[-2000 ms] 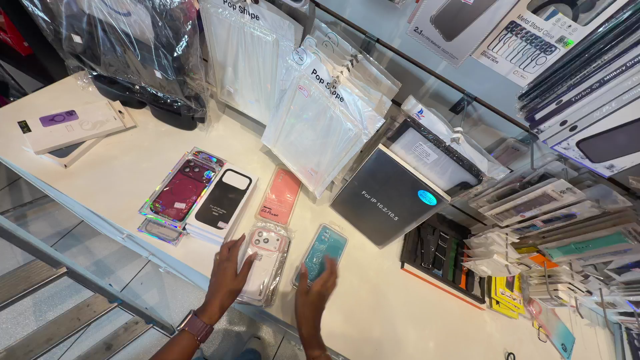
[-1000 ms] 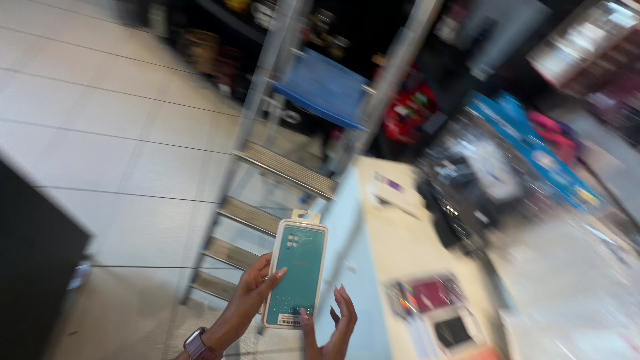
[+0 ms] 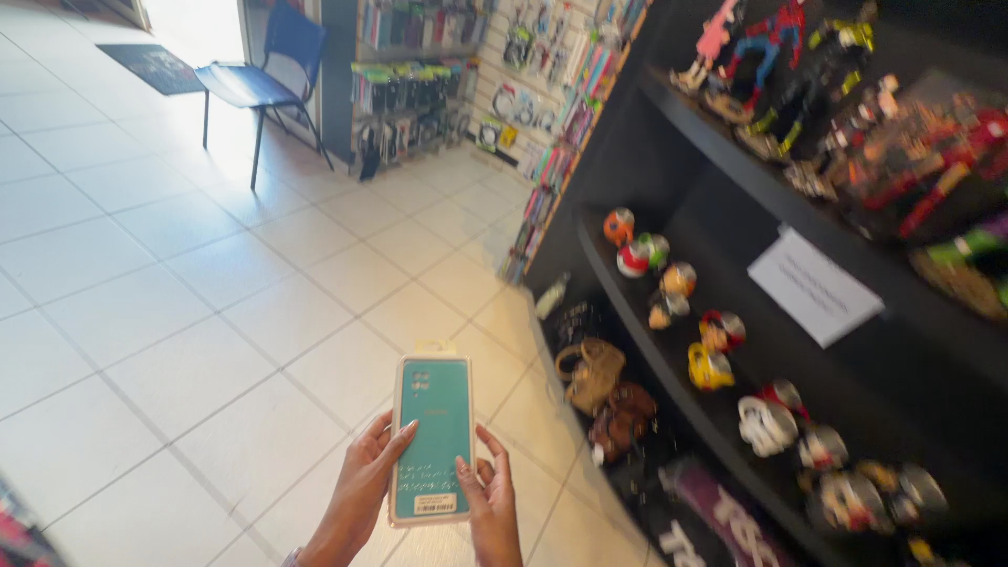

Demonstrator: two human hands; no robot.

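Note:
A teal phone case in clear plastic retail packaging (image 3: pixel 435 441) is held upright over the tiled floor, at the lower middle of the view. My left hand (image 3: pixel 358 480) grips its left edge, with the thumb on the front. On the right edge, my right hand (image 3: pixel 492 496) holds the pack with its thumb on the lower front and its fingers at the side. The pack has a hang tab at the top and a printed label near its bottom.
Black curved shelves (image 3: pixel 693 150) on the right carry figurines and character mugs (image 3: pixel 768 425), with small bags (image 3: pixel 594 374) below. A blue chair (image 3: pixel 260 79) stands at the upper left near a floor mat (image 3: pixel 150 67). Racks of packaged accessories (image 3: pixel 413 87) line the back.
The view has swung far from the counter to the shop floor and shelves. The teal case, on the counter two seconds ago, is now in both hands; my right hand has closed on its edge.

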